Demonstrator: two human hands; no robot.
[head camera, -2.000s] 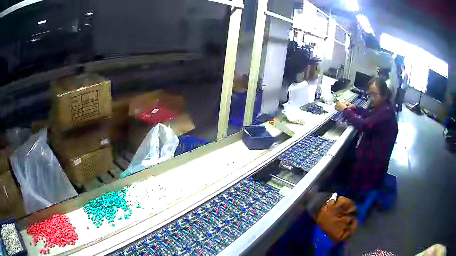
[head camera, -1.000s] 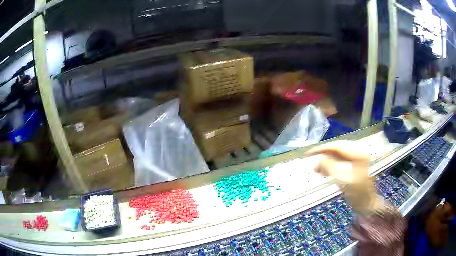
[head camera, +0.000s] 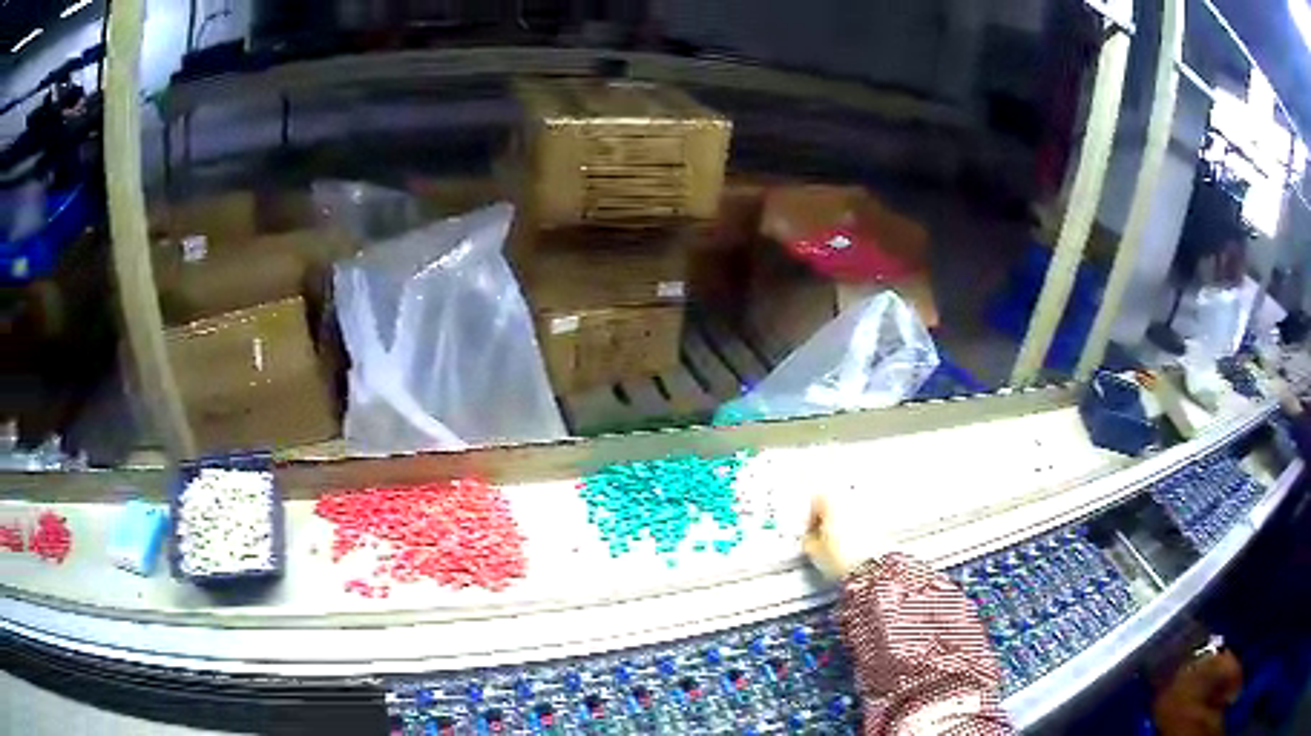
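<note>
My right hand (head camera: 825, 541), in a red-and-white patterned sleeve, is over the white shelf, just right of the pale components (head camera: 762, 486). It is small and overexposed, and whether it holds anything cannot be told. My left hand is out of the picture. Teal-green components (head camera: 664, 503) lie in a loose pile left of the pale ones, and red components (head camera: 431, 532) lie further left. A dark bin (head camera: 227, 572) is full of white components (head camera: 226, 521). The circuit board panel (head camera: 633, 687) lies on the line below the shelf, partly covered by my sleeve.
A light-blue packet (head camera: 137, 536) and a small red heap (head camera: 51, 536) are at the far left. A second dark bin (head camera: 1121, 414) is at the right. Cartons (head camera: 626, 166) and clear plastic bags (head camera: 439, 338) stand behind the shelf. More panels (head camera: 1057, 597) lie along the line.
The view has turned left from the aisle to the shelf. My right hand came into view, then moved down and left beside the pale components. The person seen at right earlier is largely out of view.
</note>
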